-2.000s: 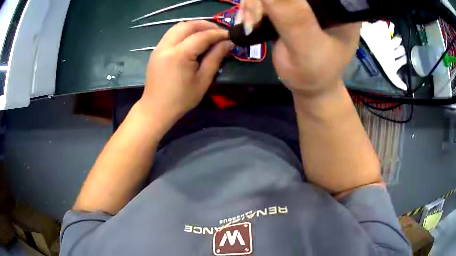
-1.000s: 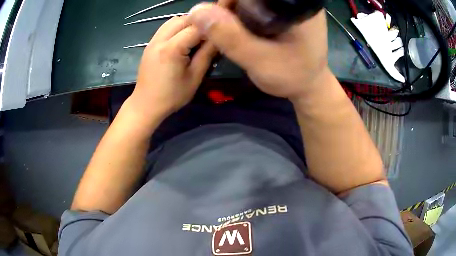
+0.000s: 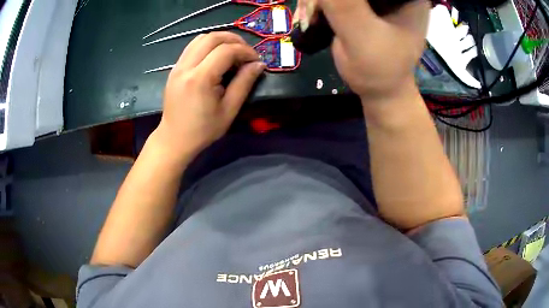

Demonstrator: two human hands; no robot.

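Observation:
Red thermometer housings with blue circuit boards and whitish rectangles lie on the dark green mat. The nearest housing (image 3: 282, 55) has its thin silver probe pointing left, partly hidden by my left hand. A second housing (image 3: 265, 21) lies behind it, and a third is cut off by the top edge. My left hand (image 3: 210, 87) rests its fingers on the narrow end of the nearest housing. My right hand (image 3: 376, 51) grips a thick black electric screwdriver (image 3: 313, 37), its tip end just right of that housing. The screwdriver's upper part is cut off by the frame.
A white glove (image 3: 452, 45) and a blue-handled tool (image 3: 431, 62) lie at the right. Black cables (image 3: 511, 93) loop near a clear cup (image 3: 498, 51). A grey-white tray edge (image 3: 45, 78) stands at the left. Small white bits (image 3: 319, 84) lie near the mat's front edge.
My right hand has moved right and away from my left hand with the screwdriver, uncovering the housings. My left hand stays near the nearest housing's narrow end.

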